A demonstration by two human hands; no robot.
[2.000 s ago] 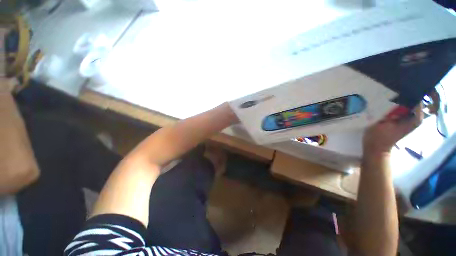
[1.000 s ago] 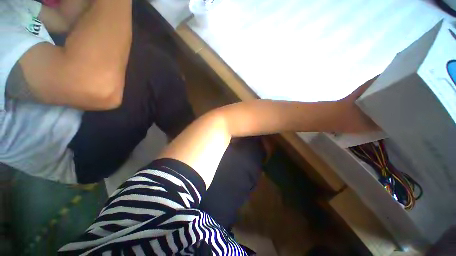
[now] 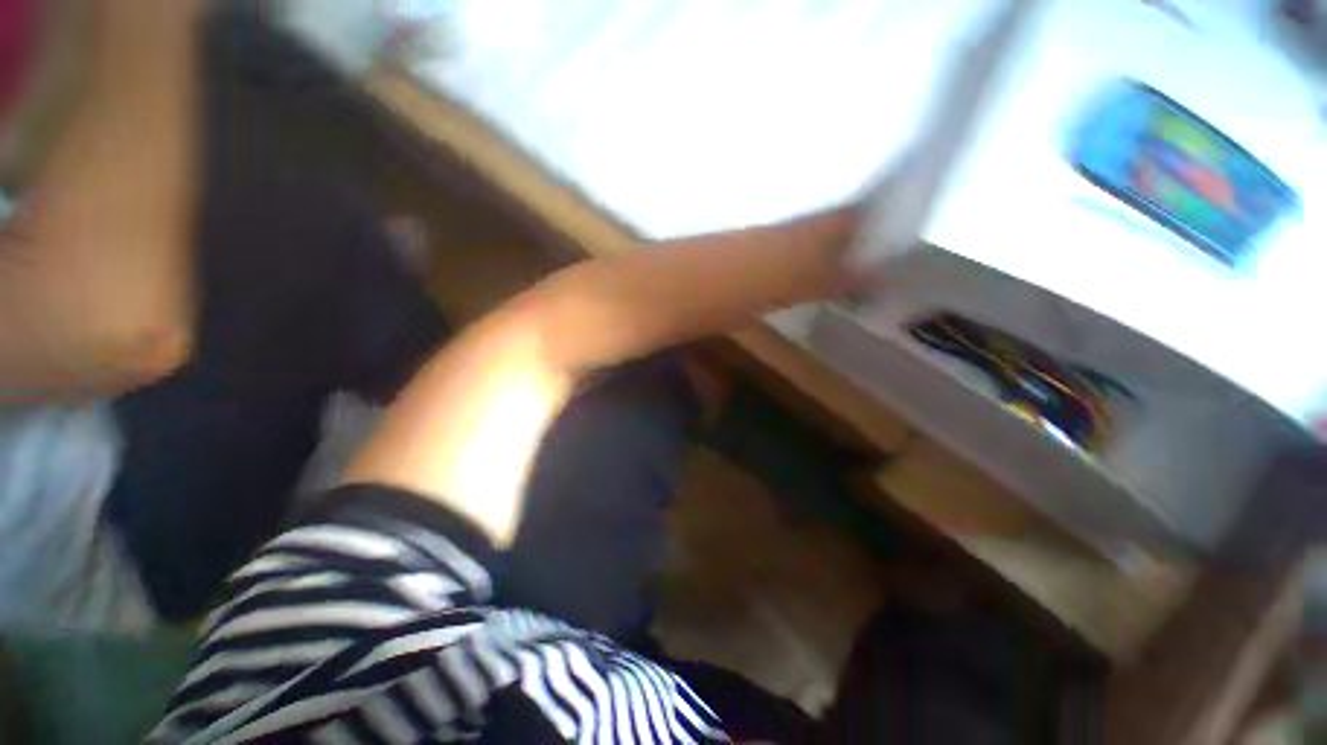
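The white box lid (image 3: 1004, 189), printed with a blue mirror picture, is held tilted over the white box base (image 3: 946, 393). A bundle of dark, red and yellow wires (image 3: 1019, 381) shows in the base. My left hand (image 3: 851, 248) is at the lid's left end; its fingers are hidden behind the lid. A blurred, dark part of my right arm shows at the lower right; my right hand (image 3: 1292, 473) is blurred near the lid's near edge and its fingers cannot be made out.
The bench has a white sheet (image 3: 626, 102) and a light brown front edge (image 3: 495, 160). Brown cartons (image 3: 961, 495) are below it. A person's bare arm (image 3: 109, 218) and dark-clothed legs are close at my left. Small white items lie at the bench's upper left.
Since one second ago the view has swung right, so the box sits further left in the picture. The lid's printed top with the mirror picture now shows more. The wires stay in the base.
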